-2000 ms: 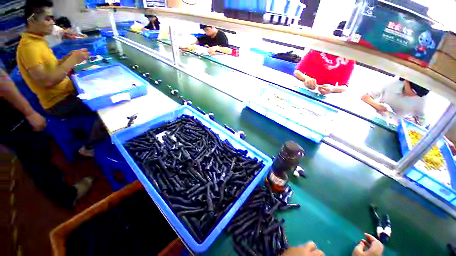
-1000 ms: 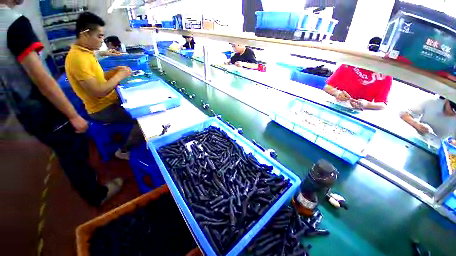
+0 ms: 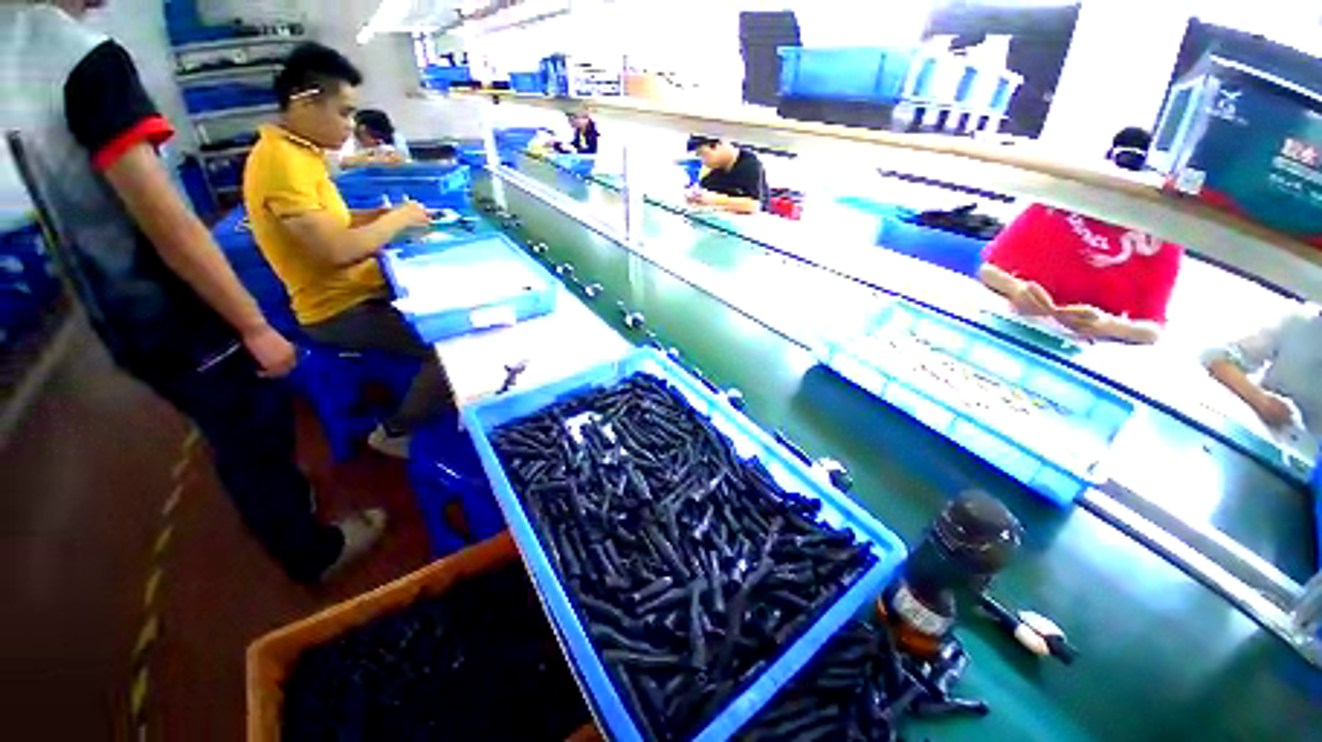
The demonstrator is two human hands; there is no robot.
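Neither of my hands is in the picture. The large blue tray lies nearest, full of slim black stems. A small white piece lies on the stems. More loose black stems are heaped at the tray's right side, cut off by the lower edge. A dark brown bottle with a black cap and a label stands upright beside this heap. An assembled black piece with a white band lies on the green belt, right of the bottle.
An orange crate of dark pieces stands below left. A shallow blue tray of small pale parts lies across the belt. Another blue tray is beyond. A person stands at left, one in yellow sits, and others sit opposite. A shelf runs overhead.
The view has turned left, so tray, bottle and belt sit further right in the picture. Both hands, seen at the lower edge two seconds ago, are out of view.
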